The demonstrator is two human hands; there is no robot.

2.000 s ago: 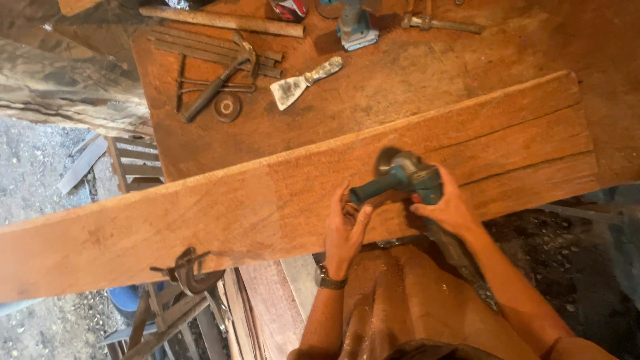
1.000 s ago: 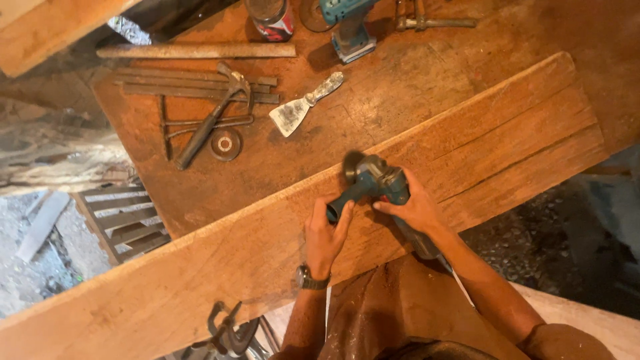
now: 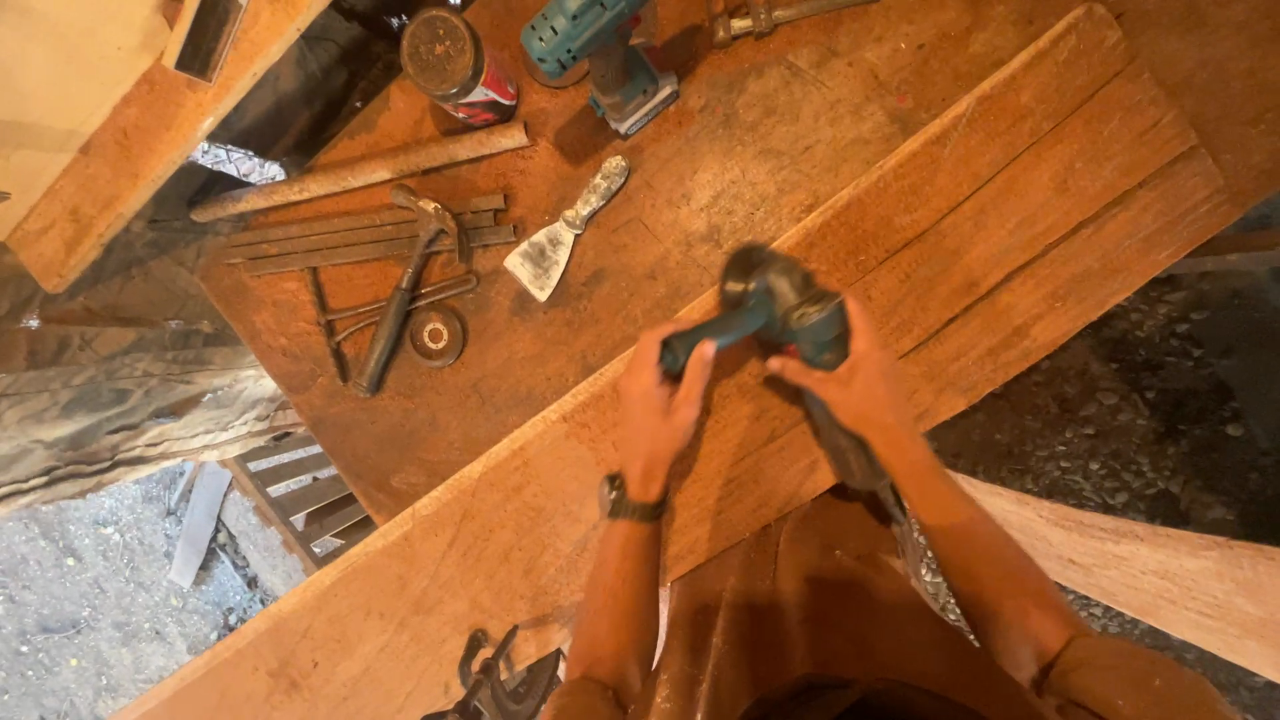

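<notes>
A teal and black angle grinder (image 3: 790,305) is held over the long wooden board (image 3: 520,540), close to its far edge. My left hand (image 3: 665,395), below a wristwatch, grips the grinder's side handle. Around the grinder's body is my right hand (image 3: 850,375), thumb toward me. The grinder's head and disc are blurred, and I cannot tell whether the disc touches the wood. Dark cracks run along the board's right part.
Beyond the board lie a putty knife (image 3: 570,230), a claw hammer (image 3: 405,290), an abrasive disc (image 3: 437,335), metal bars and a wooden rod (image 3: 360,172). A cordless tool (image 3: 600,60) and a jar (image 3: 458,65) stand farther back. A clamp (image 3: 505,680) sits near the board's near edge.
The view has turned and shifted strongly. Both hands keep hold of the grinder, which has gone from mid-board to near the board's far edge.
</notes>
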